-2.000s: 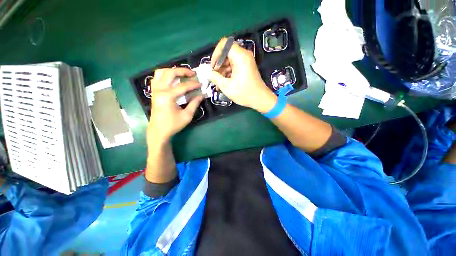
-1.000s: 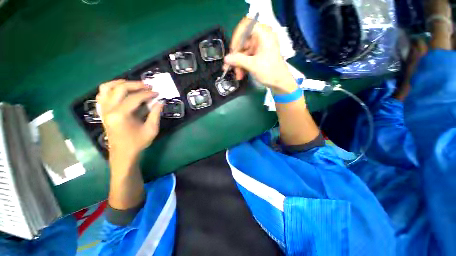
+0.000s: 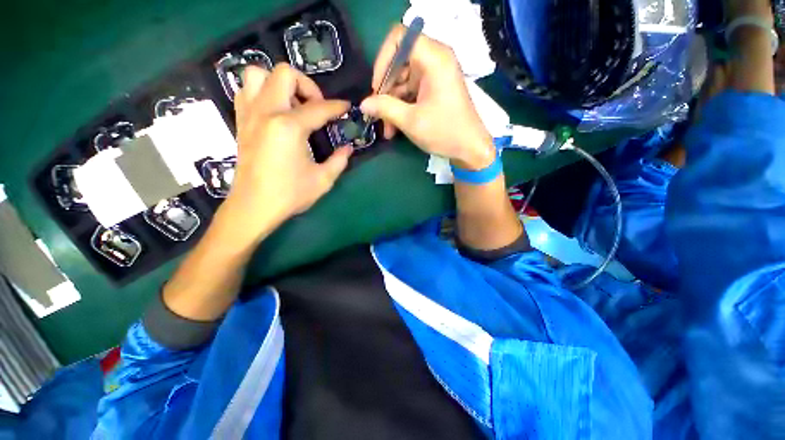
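A black tray (image 3: 82, 225) with two rows of pockets holds several small square device cases with silver rims. My left hand (image 3: 280, 142) is at the near-row case (image 3: 351, 131) at the tray's right end, thumb and forefinger on either side of it. My right hand (image 3: 426, 99) holds grey tweezers (image 3: 403, 53) like a pen, their tip down at the same case; the tip is partly hidden by the fingers. A white liner sheet with a grey-brown centre (image 3: 148, 170) lies across the tray's left half, over parts of some cases.
A second liner sheet (image 3: 33, 262) and a thick stack of sheets (image 3: 21, 339) are at the left. White wipes (image 3: 460, 39) and a glue syringe (image 3: 527, 139) with a clear hose lie at the right, near a blue bin (image 3: 564, 43). Another person's arm (image 3: 751, 51) is at far right.
My left hand has let go of the white liner, now lying on the tray, and moved right to the case where the tweezers are. The view has shifted.
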